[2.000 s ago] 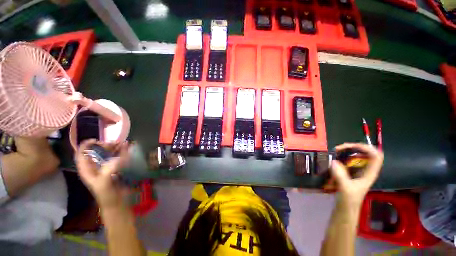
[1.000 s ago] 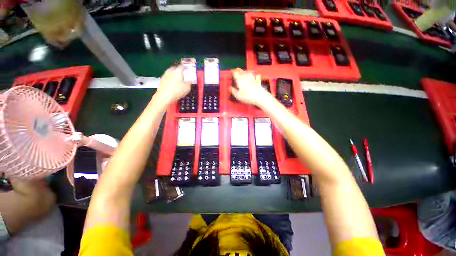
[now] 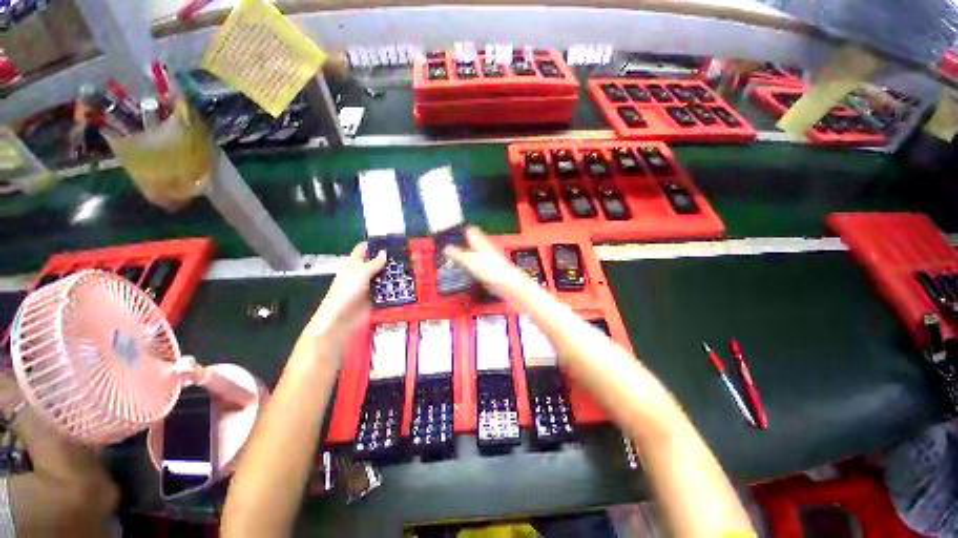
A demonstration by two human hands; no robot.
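My left hand (image 3: 355, 282) grips an open flip phone (image 3: 391, 275) by its keypad half at the back left of the red phone tray (image 3: 338, 420). My right hand (image 3: 475, 259) is on a second open flip phone (image 3: 441, 200), partly hiding its keypad. Both raised displays shine white. Several more open flip phones (image 3: 494, 394) lie in the tray's front row, lit screens at the top and keypads toward me. Two closed flip phones (image 3: 568, 267) sit in the back row at right. My right forearm hides part of the tray's right side.
A pink fan (image 3: 100, 352) stands at left with a smartphone (image 3: 189, 447) on its base. Another phone tray (image 3: 693, 215) lies behind, and one (image 3: 882, 247) at far right. Red pens (image 3: 744, 384) lie right. A grey post (image 3: 252, 215) rises at back left. Small brown pieces (image 3: 357, 478) lie at the bench edge.
The view has tilted up toward the back of the bench. My hands now hold the two back-left open phones; a second ago my right hand was over the pockets further right.
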